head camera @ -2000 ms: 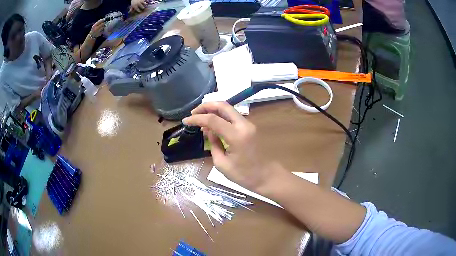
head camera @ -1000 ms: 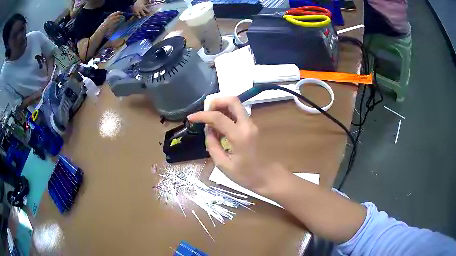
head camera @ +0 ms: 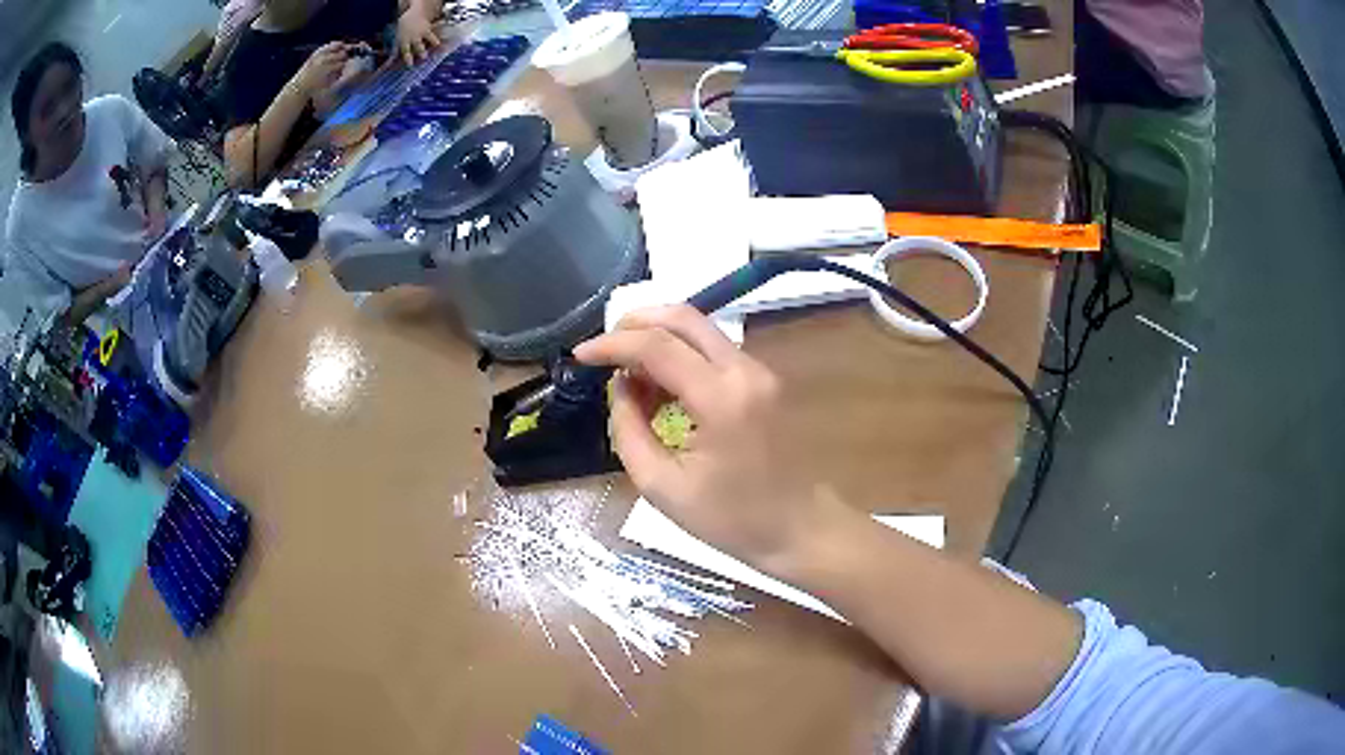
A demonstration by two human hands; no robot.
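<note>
My right hand (head camera: 708, 428) comes in from the lower right over the black iron stand (head camera: 516, 465). Its thumb and fingers are closed around the dark soldering iron (head camera: 568, 381), partly hidden by the hand. The iron's front end is low at the stand, beside a yellow patch; whether it touches is unclear. Its black cable (head camera: 944, 328) arcs off to the right. A loose pile of silver ribbon offcuts (head camera: 590, 575) lies in front of the stand. The corner of a blue solar cell (head camera: 558, 736) shows at the bottom edge. My left hand is not in view.
A grey machine (head camera: 539, 258), a lidded cup (head camera: 608, 96), a dark box (head camera: 870, 133) with red and yellow loop handles, white blocks (head camera: 693, 221), a white ring (head camera: 977, 303) and an orange strip (head camera: 1003, 232) stand behind. Blue cells (head camera: 196, 553) lie left. People sit across.
My right hand keeps its grip at the stand, with only small shifts of the fingers and iron. The whole view has shifted slightly.
</note>
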